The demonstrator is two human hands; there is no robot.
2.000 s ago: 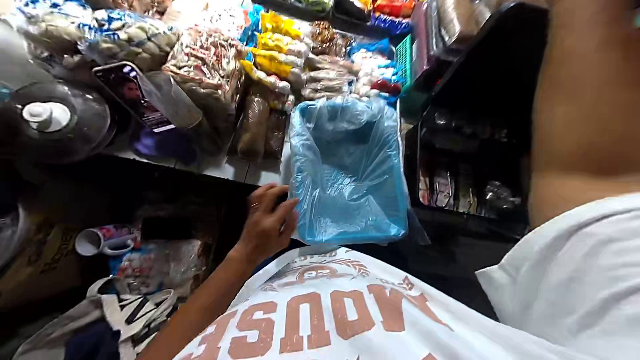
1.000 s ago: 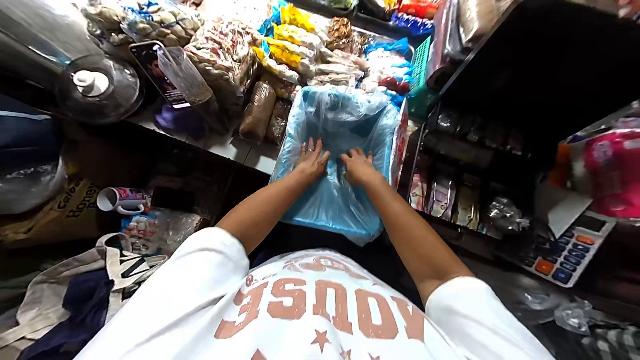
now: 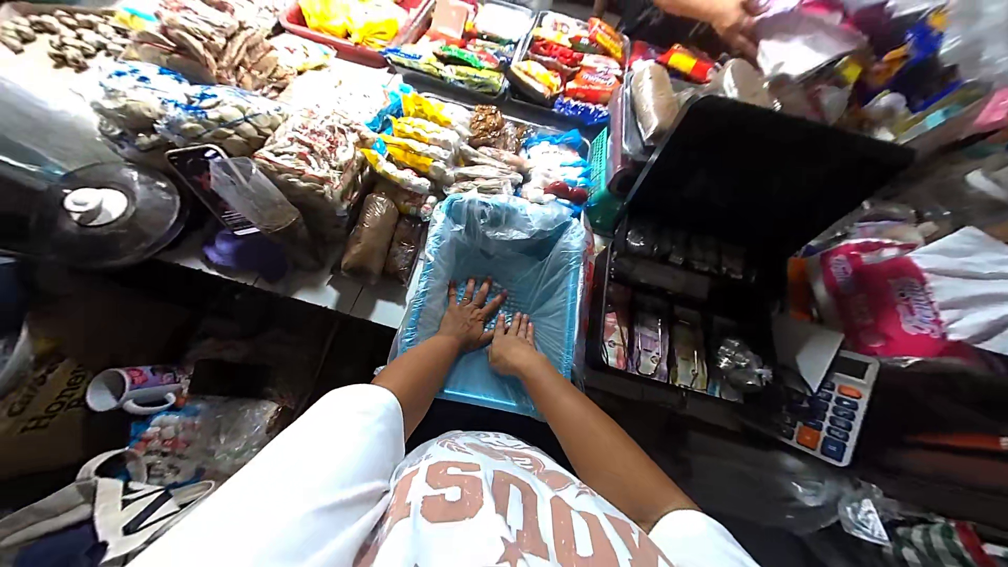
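Observation:
A blue plastic basket [image 3: 449, 391] lined with a clear plastic bag [image 3: 543, 272] stands before my body, its far end against the goods on the counter. My left hand [image 3: 470, 316] lies flat on the liner at the basket's bottom, fingers spread. Beside it my right hand [image 3: 513, 343] also presses on the liner, its fingers closer together. The hands touch or nearly touch, and neither holds anything. The liner folds over the basket's rim.
Bagged goods [image 3: 417, 142] and a brown packed roll [image 3: 370, 236] lie beyond the basket. At right are an open black cash box [image 3: 685, 283] and a calculator [image 3: 831, 409]. A smartphone [image 3: 209, 185] leans at left, above a mug [image 3: 130, 387]. Another person's hand [image 3: 732, 20] reaches in at the top.
Two seconds ago my left hand was at the basket's left edge; both hands were inside it one second ago. They are now closer together on the liner. The view has shifted.

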